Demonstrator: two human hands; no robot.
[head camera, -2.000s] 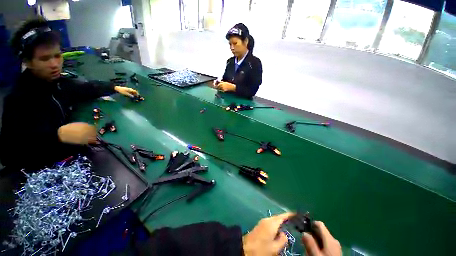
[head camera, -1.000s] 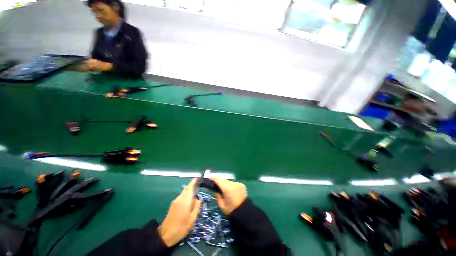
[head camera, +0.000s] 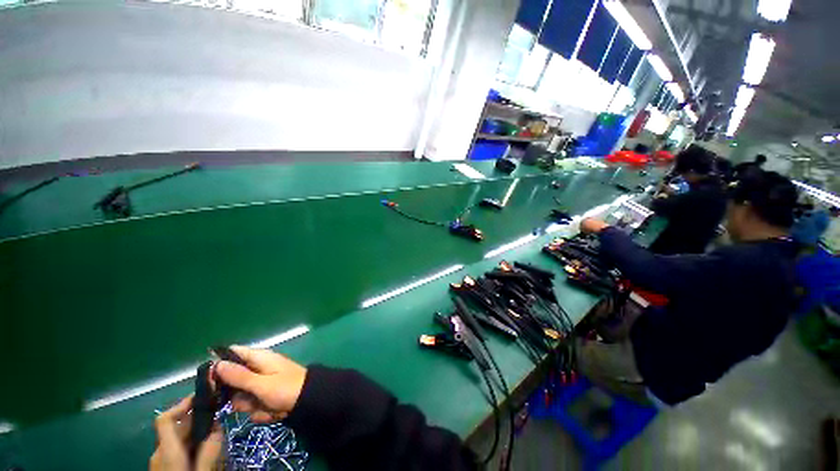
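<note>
My left hand and my right hand hold a black clamp between them at the lower left of the head view. The clamp stands roughly upright, and a small copper-red part shows near its top, by my right fingers. My fingers cover much of it, and I cannot tell if a spring is in it. A pile of silver springs lies on the green surface just below and beside my right hand.
A pile of black clamps with orange tips lies right of my hands, leads hanging over the bench edge. A clamp with a lead lies on the green belt. A person in dark clothes sits at the right, beside a blue stool.
The view has swung right, so the workers seen earlier are out of view and the right-hand clamp pile and bench line show. Both hands still hold the clamp, now at the lower left.
</note>
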